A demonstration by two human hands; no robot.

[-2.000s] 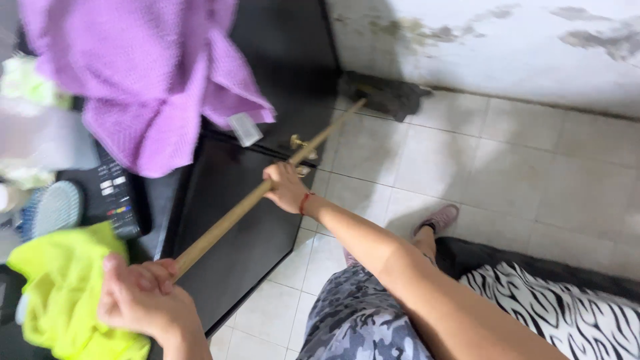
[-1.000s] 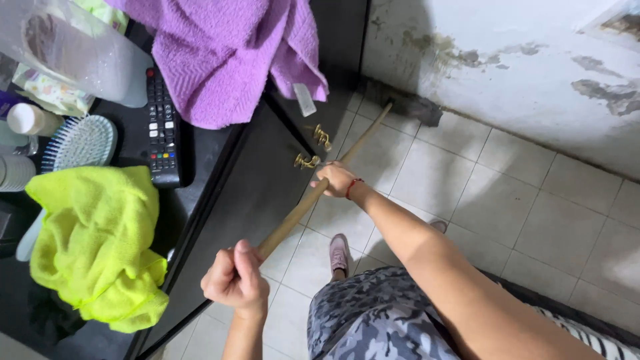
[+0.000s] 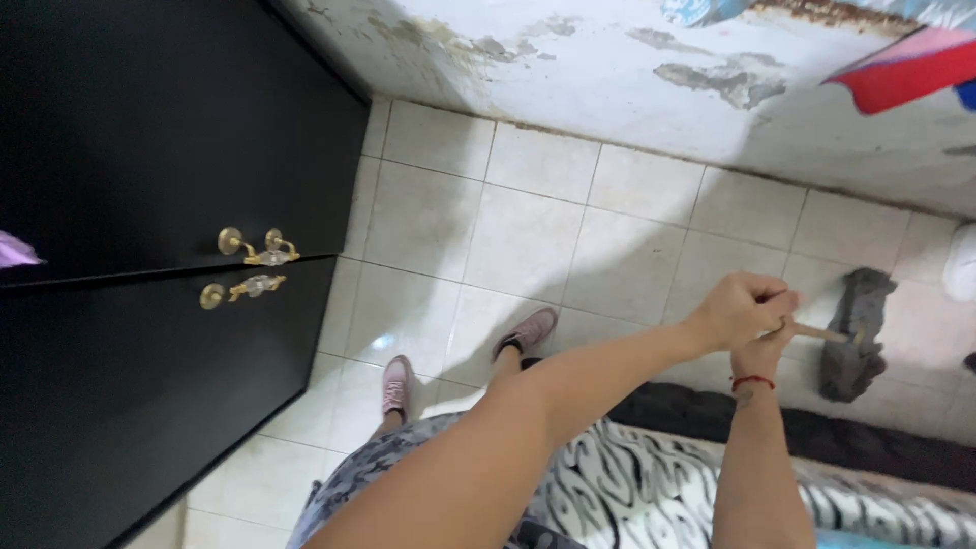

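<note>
A wooden pole runs from my hands down to a dark grey cloth on the tiled floor at the right. My left hand is closed around the pole's near end. Just below it in the view, my right hand, with a red band at the wrist, also grips the pole. The two hands are close together and partly cover the pole. The cloth lies bunched across the pole's far end.
A black cabinet with gold-coloured handles stands at the left. The stained wall borders the floor. My shoes are on the tiles, beside a dark-edged bed or seat with a zebra-patterned cover. A white object is at the right edge.
The view has swung far to the right. Both hands and the pole have moved from beside the cabinet to the right, the hands now closer together. The cloth has left the cabinet's corner.
</note>
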